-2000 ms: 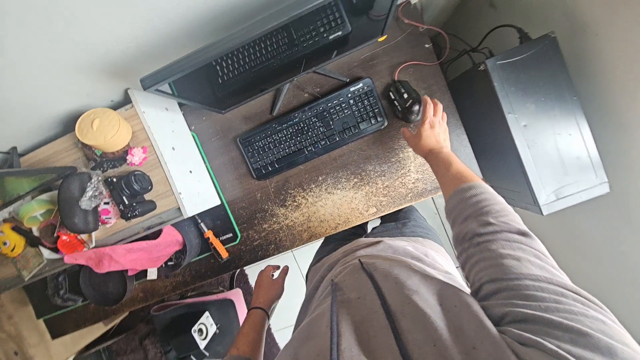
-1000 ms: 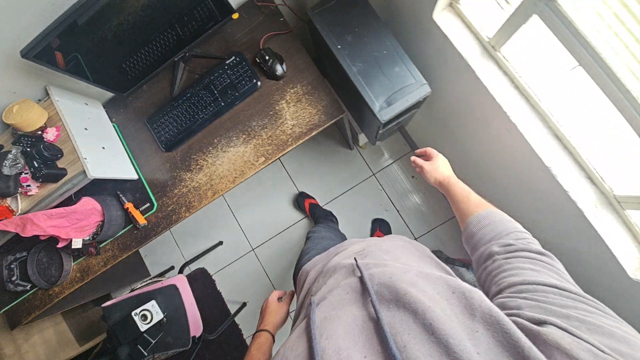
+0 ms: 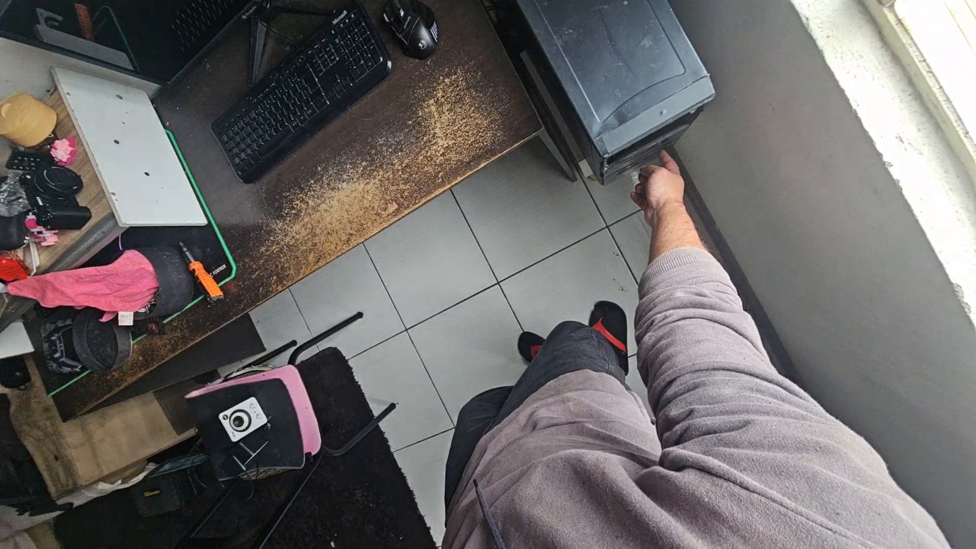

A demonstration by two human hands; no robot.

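Observation:
My right hand (image 3: 659, 184) is at the lower front of a black computer tower (image 3: 618, 61), its fingers partly curled with one finger raised against the front edge. Whether it grips anything there cannot be made out. My left hand is out of the frame. Left of the tower, on the dark wooden desk (image 3: 473, 164), lie a black mouse (image 3: 412, 29) and a black keyboard (image 3: 301, 90). Light sawdust-like crumbs (image 3: 335, 217) are spread along the desk's front edge.
An orange-handled screwdriver (image 3: 202, 272), pink cloth (image 3: 95, 282) and white board (image 3: 126, 149) are at the left. A pink and black chair (image 3: 297, 404) holds a white device (image 3: 242, 418). The wall (image 3: 808, 206) stands close on the right, below a window ledge (image 3: 877, 130).
My right hand has moved from beside the mouse to the front of the computer tower. My left hand, visible earlier beside my body, has left the view. The view has shifted.

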